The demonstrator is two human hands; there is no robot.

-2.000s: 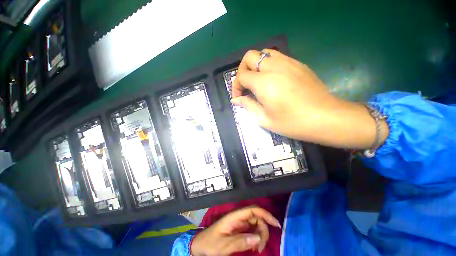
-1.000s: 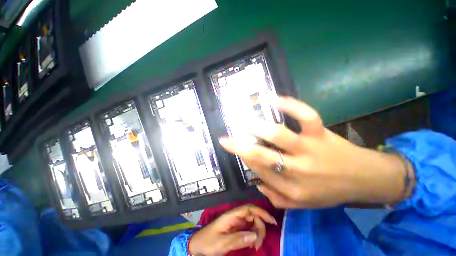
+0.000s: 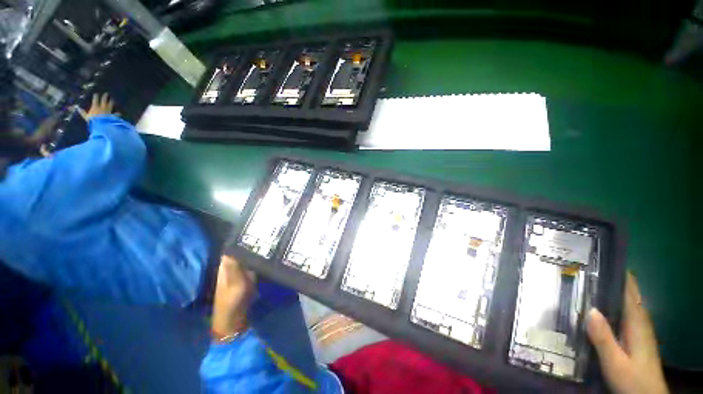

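A black foam tray (image 3: 505, 285) with several opened phone assemblies in a row spans the view in front of me, tilted down to the right. Glare whitens most of the phones; the rightmost phone (image 3: 556, 296) shows an orange tab and a dark strip. My left hand (image 3: 233, 296) grips the tray's left end from the near side, its fingers partly hidden by the tray. My right hand (image 3: 628, 342) grips the right end, thumb on the rim beside the rightmost phone.
Stacked black trays (image 3: 270, 123), the top one holding phones, stand beyond on the green bench (image 3: 617, 146). A white toothed-edge sheet (image 3: 462, 123) lies right of the stack, with white sheet (image 3: 162, 121) also at its left. A person in a blue smock (image 3: 100, 208) is at the left.
Both hands have moved to the tray's ends and taken hold of it. The view has swung left, bringing the tray stack and the other person into sight.
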